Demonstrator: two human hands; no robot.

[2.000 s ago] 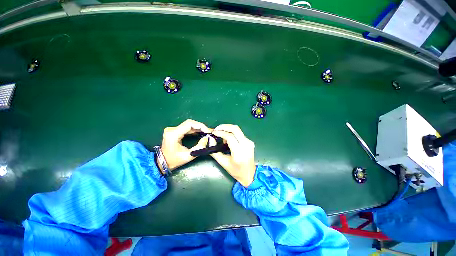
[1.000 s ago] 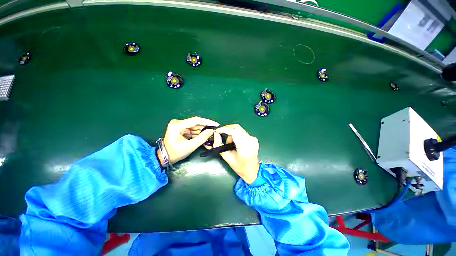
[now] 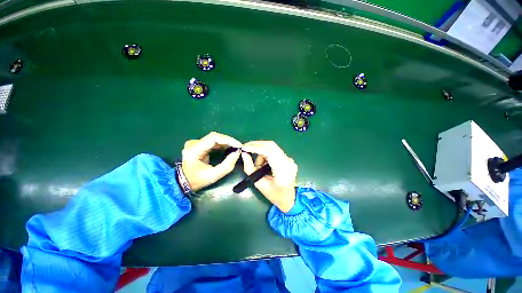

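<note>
My left hand [image 3: 207, 162] and my right hand [image 3: 272, 171] meet at the fingertips above the green conveyor belt [image 3: 171, 129]. A small dark piece, likely a round module, shows between the touching fingertips; most of it is hidden. My right hand also holds black tweezers [image 3: 247, 182] against the palm, the tapered end pointing down-left. Two round modules touch each other ahead of my right hand, one [image 3: 307, 107] above the other [image 3: 300, 122]. Another round module [image 3: 198, 88] lies ahead of my left hand.
More modules lie at the back left [image 3: 132, 51], back centre [image 3: 205, 62], back right [image 3: 360, 81] and near right [image 3: 414, 200]. A white control box [image 3: 470, 166] with a black arm stands at right beside a silver pen-like tool [image 3: 418, 162]. A white ribbed tray [image 3: 5, 97] is at far left.
The dark part seen between my fingers a second ago is now mostly hidden. The black tweezers have tilted more steeply. Several back modules have shifted left across the belt.
</note>
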